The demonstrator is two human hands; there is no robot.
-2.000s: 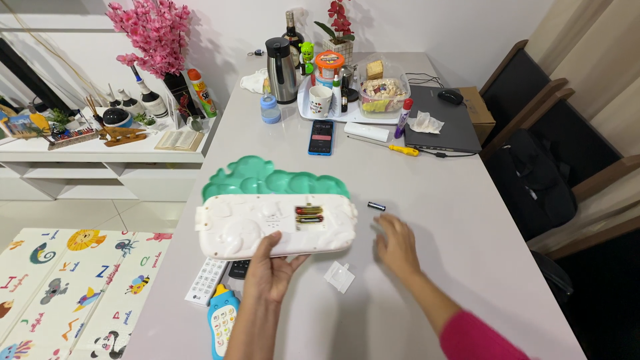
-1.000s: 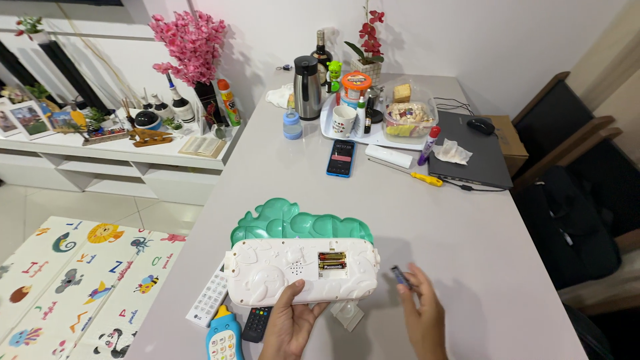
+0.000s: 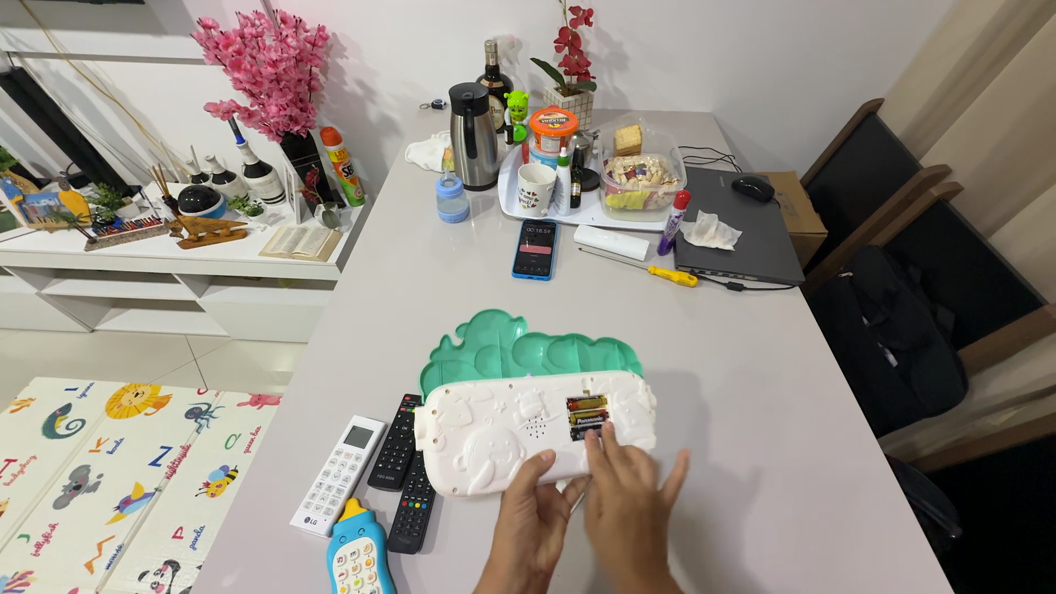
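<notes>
My left hand grips the lower edge of a white plastic toy, its molded back turned up and a green scalloped part along its far side. In the toy's open battery compartment lie AA batteries. The fingertips of my right hand press at the compartment's near edge, on a dark battery that they partly cover. How far that battery sits in its slot cannot be told.
Left of the toy lie a white remote, black remotes and a blue toy phone. Farther back are a smartphone, a yellow-handled screwdriver, a laptop, a steel thermos and a loaded white tray.
My right hand picked up the loose battery from the table, where it lay two seconds ago, and has brought it left to the toy's compartment. My left hand still holds the toy.
</notes>
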